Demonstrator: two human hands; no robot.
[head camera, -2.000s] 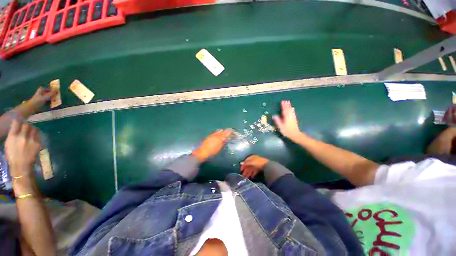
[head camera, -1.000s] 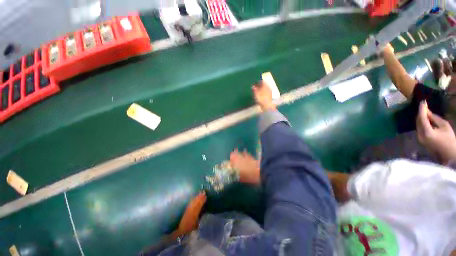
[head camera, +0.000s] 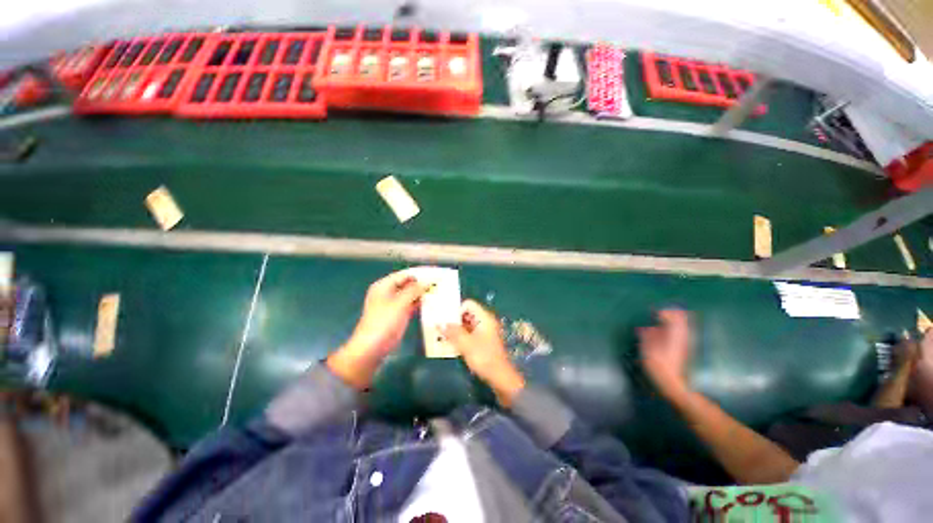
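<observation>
A pale cream phone housing (head camera: 441, 315) is held upright in front of me over the green worktop. My left hand (head camera: 389, 315) grips its upper left edge. My right hand (head camera: 485, 345) holds its lower right side, fingers at the edge. Small dark marks show on the housing near both hands. A heap of small loose parts (head camera: 527, 339) lies on the worktop just right of my right hand, partly hidden by it.
A metal edge rail (head camera: 573, 255) separates the worktop from the green belt (head camera: 573, 209), which carries several housings. Red parts trays (head camera: 404, 99) and a white-grey fixture (head camera: 542, 80) stand beyond. Another person's hand (head camera: 667, 352) is at right, near a paper stack (head camera: 818, 300). A housing (head camera: 106, 325) lies at left.
My right arm has come back from the belt, and both hands now hold a housing above the worktop. The view has turned. The neighbour's hand is away from the loose parts.
</observation>
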